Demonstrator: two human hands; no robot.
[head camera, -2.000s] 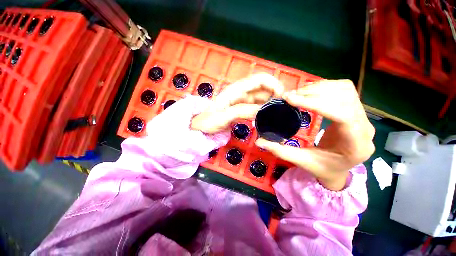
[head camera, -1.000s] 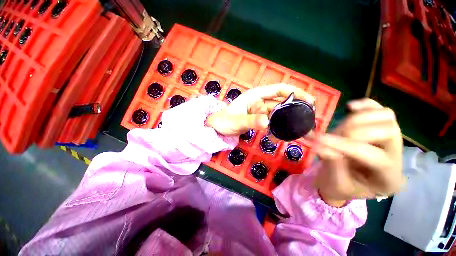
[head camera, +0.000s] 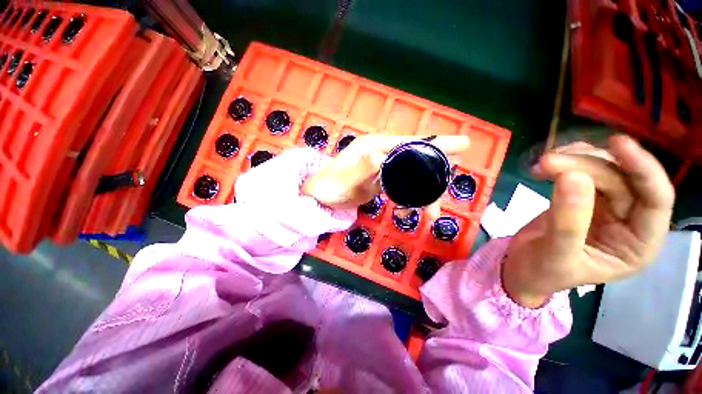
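My left hand (head camera: 346, 171) holds a round black watch head (head camera: 416, 175) above the right half of the orange-red watch tray (head camera: 362, 104). A dark, glossy round face of the watch head points up at the camera; its rim shows a thin bright edge. Several dark watch heads sit in the tray's pockets, and the pockets along its far edge are empty. My right hand (head camera: 600, 215) is raised right of the tray, palm showing and fingers apart, with nothing seen in it. My left forearm and hand hide part of the tray.
Stacked orange-red trays (head camera: 115, 138) stand at the left, beside a metal post (head camera: 202, 46). White paper (head camera: 523, 209) lies right of the tray. A white benchtop machine (head camera: 646, 300) is at the lower right. Red trays with dark strips (head camera: 608, 100) are at the upper right.
My right hand was on the watch head with my left, then came off it and moved right, opening. My left hand still holds the watch head, now slightly further left than one second ago.
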